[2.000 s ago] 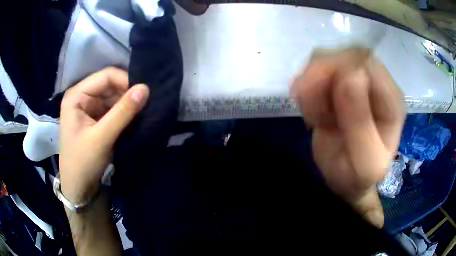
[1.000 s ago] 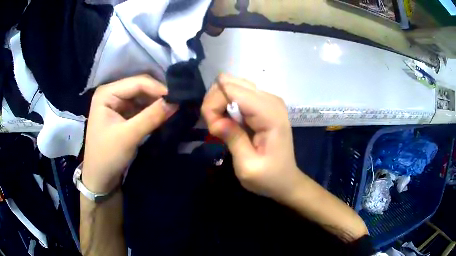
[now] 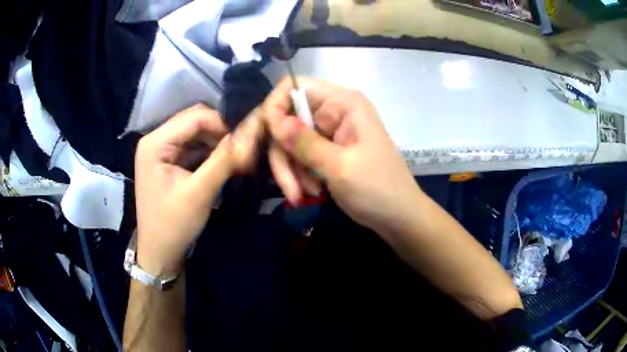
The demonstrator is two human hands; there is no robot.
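A black fabric band (image 3: 245, 93) joins pale grey fabric (image 3: 180, 79) over the table's front edge. My left hand (image 3: 182, 172) pinches the black fabric between thumb and fingers. My right hand (image 3: 330, 141) is close beside it, its fingers at the black fabric and near my left fingertips. It holds a thin pointed tool with a whitish handle (image 3: 302, 108), the metal point directed up and away. The fingertips of both hands are blurred, and the exact spot they touch is hidden.
The white table (image 3: 440, 103) has a ruler strip along its front edge. A small blue-green tool (image 3: 581, 97) lies at its right end. A dark blue basket (image 3: 512, 227) with blue plastic (image 3: 567, 208) stands at right. Dark and white garment pieces (image 3: 93, 199) hang at left.
My right hand came in from the right with the tool and now meets my left hand at the black fabric. The view has shifted, showing more of the machine bed.
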